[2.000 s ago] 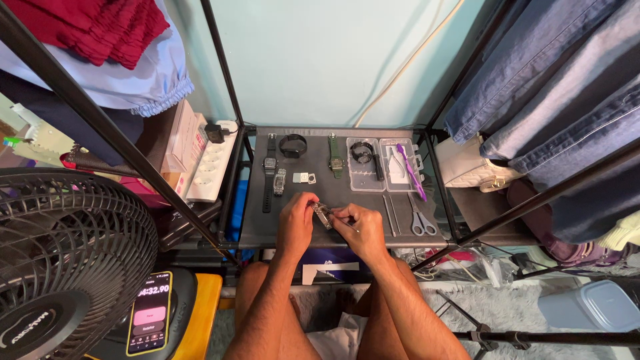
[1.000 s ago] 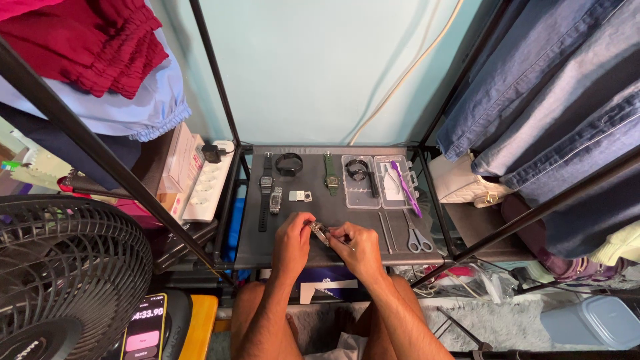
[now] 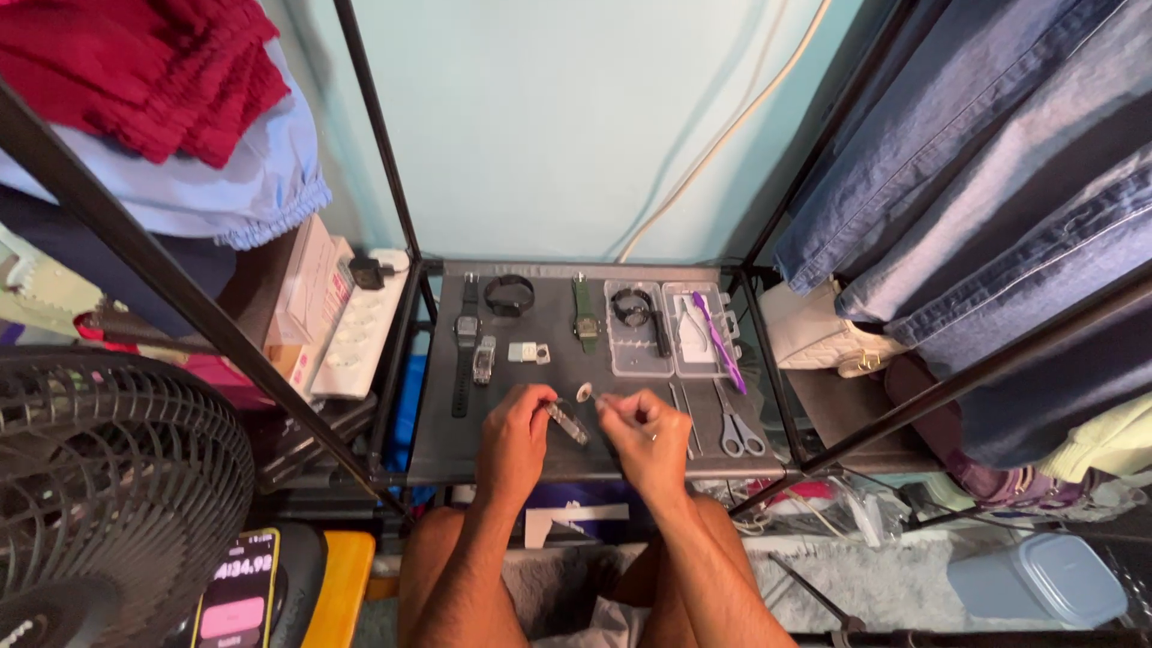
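My left hand (image 3: 517, 436) grips a small transparent watch part (image 3: 567, 423), which slants down to the right. Across from it, my right hand (image 3: 643, 436) pinches a tool tip with a small round disc (image 3: 584, 392) at its end, apart from the watch part. Beyond my hands lie a black digital watch (image 3: 466, 333), a clear watch piece (image 3: 484, 362), a coiled black watch (image 3: 509, 295), a green-strapped watch (image 3: 586, 315) and small white pieces (image 3: 528, 352). An open clear plastic case (image 3: 641, 355) holds another black watch (image 3: 633, 307).
On the case lies a purple brush-like tool (image 3: 720, 342). Scissors (image 3: 741, 432) and thin metal tools (image 3: 686, 418) rest right of my right hand. Black rack poles (image 3: 382, 135) flank the dark shelf (image 3: 432, 450). A fan (image 3: 117, 486) and a phone (image 3: 236, 594) stand at left.
My right hand has moved away from the watch part and now holds a small round disc apart from it. My left hand still grips the watch part.
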